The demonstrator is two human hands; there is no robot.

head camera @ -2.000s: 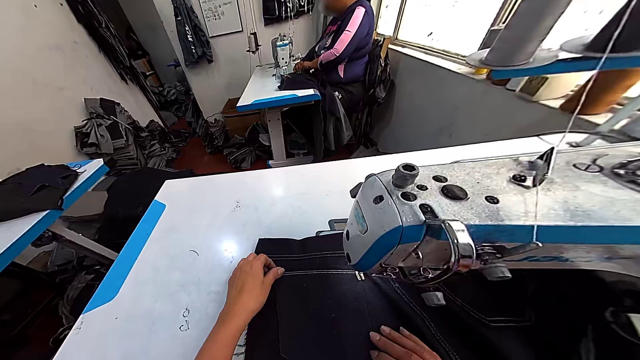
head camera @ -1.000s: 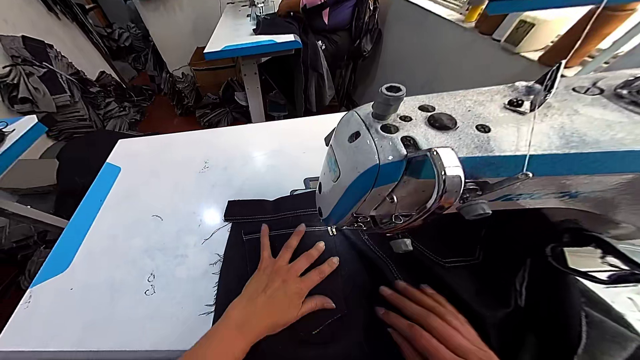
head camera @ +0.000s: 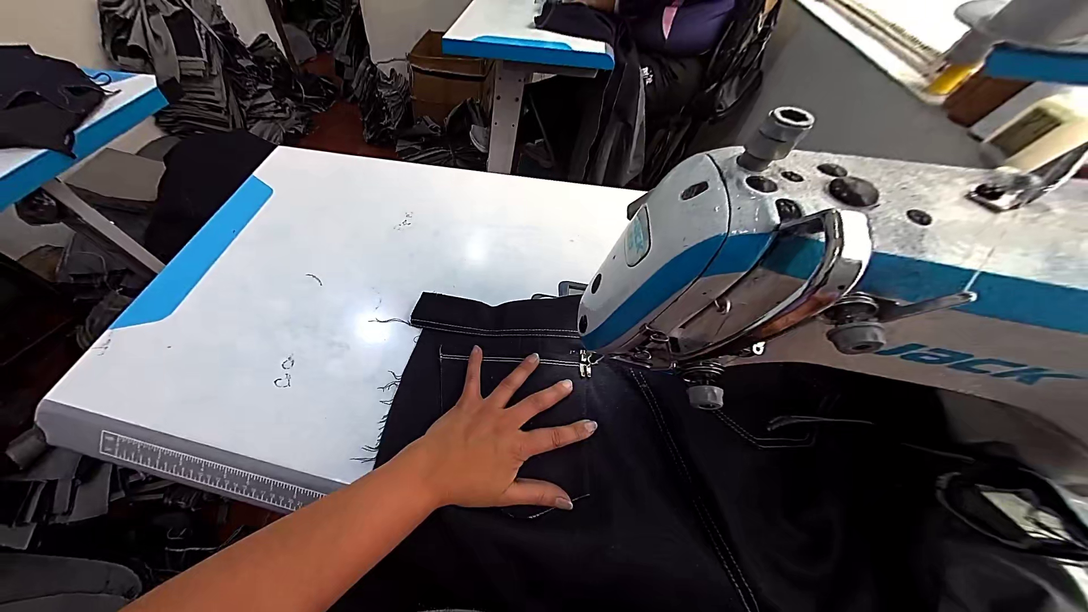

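Dark trousers (head camera: 629, 493) with pale topstitching lie on the white sewing table, under the head of a Jack sewing machine (head camera: 731, 255). My left hand (head camera: 501, 433) rests flat on a patch pocket of the trousers, fingers spread and palm down. Its fingertips are just left of and below the presser foot (head camera: 586, 364), which sits at the pocket's top corner beside the waistband (head camera: 501, 320). Loose threads fringe the fabric's left edge. My right hand is out of view.
The white tabletop (head camera: 340, 255) bears thread scraps and a printed ruler along its front edge. Another table (head camera: 527, 51), with a person seated at it, stands behind. Piled garments (head camera: 212, 76) and a cardboard box (head camera: 442, 76) lie on the floor; a further table (head camera: 127, 102) holds dark cloth.
My left hand has gone from the fabric's left edge to lying spread over the pocket. My right hand, on the trousers one second ago, has left the view.
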